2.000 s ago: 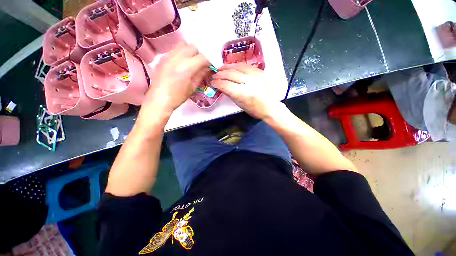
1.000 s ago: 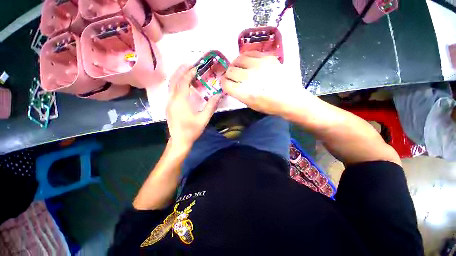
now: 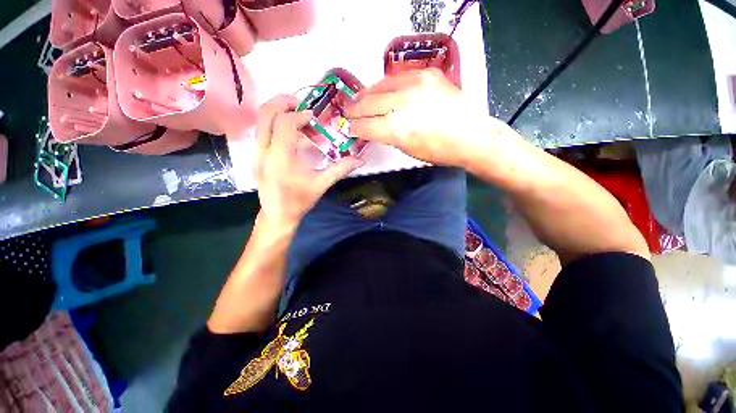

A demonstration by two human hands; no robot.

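Observation:
A pink housing [image 3: 329, 147] stands on the white work mat near its front edge, open top facing up. A green frame circuit board [image 3: 321, 129] lies at its rim, around a dark part and a small yellow spot inside. My left hand [image 3: 292, 161] is around the housing's left and near side and holds it. My right hand [image 3: 407, 113] is over the right side of the board, fingertips at its inner edge; whether they pinch anything is hidden. A second pink housing [image 3: 446, 55] stands just behind my right hand, partly covered by it.
Several pink housings [image 3: 129, 77] cluster at the left. Loose frame boards [image 3: 55, 165] lie on the dark bench beyond them. A pile of screws [image 3: 426, 14] is at the mat's back. A black cable [image 3: 557, 74] crosses at the right. A blue stool [image 3: 101, 266] is below left.
Since two seconds ago the board has come into view at the housing's rim, and my left hand has moved to the housing's side. Since one second ago my right fingers have shifted slightly over the board.

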